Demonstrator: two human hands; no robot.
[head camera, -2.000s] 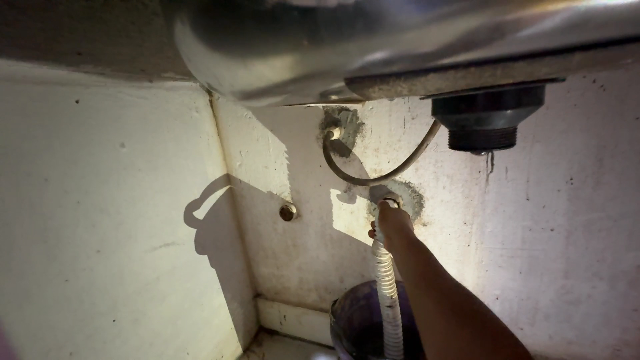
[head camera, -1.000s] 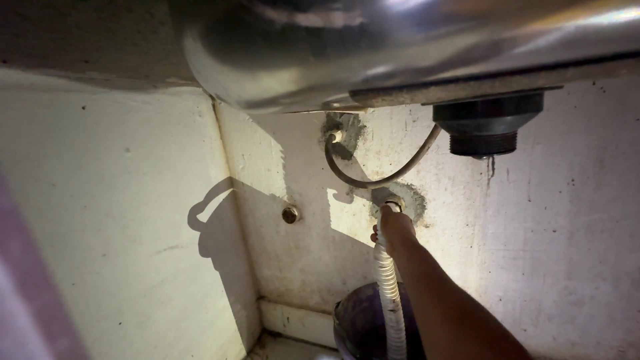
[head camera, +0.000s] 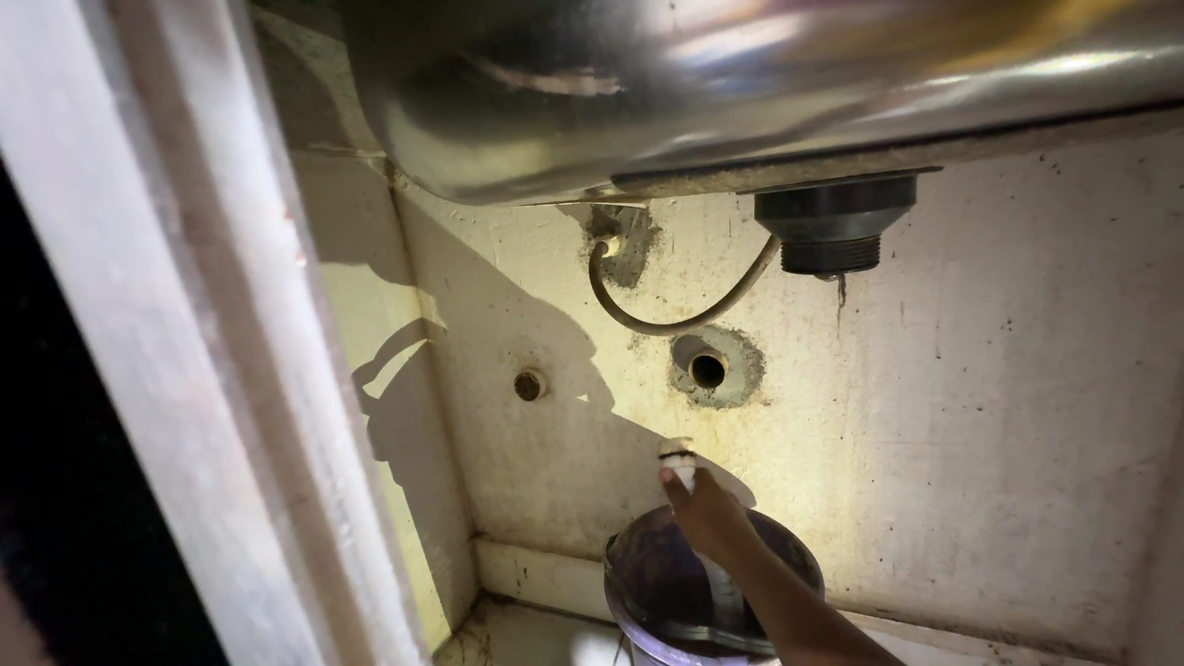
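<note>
My right hand (head camera: 710, 518) is closed around the upper end of a white corrugated drain hose (head camera: 680, 462), over a purple plastic bucket (head camera: 622, 606). The hose's lower part hangs into the bucket. Above the hand, the open drain pipe (head camera: 708, 370) in the wall has grey mortar around it. A black threaded sink drain outlet (head camera: 834, 227) points down from the steel sink (head camera: 592, 111), with a drop of water at its lower rim. My left hand is not in the frame.
A thin flexible hose (head camera: 647, 326) loops from the wall toward the drain outlet. A smaller pipe stub (head camera: 529, 385) sits left on the wall. A pale frame edge (head camera: 222, 333) runs down the left foreground.
My right hand has moved down from the wall pipe with the corrugated hose, which is now apart from the pipe opening. The view has shifted, bringing the pale frame in at left.
</note>
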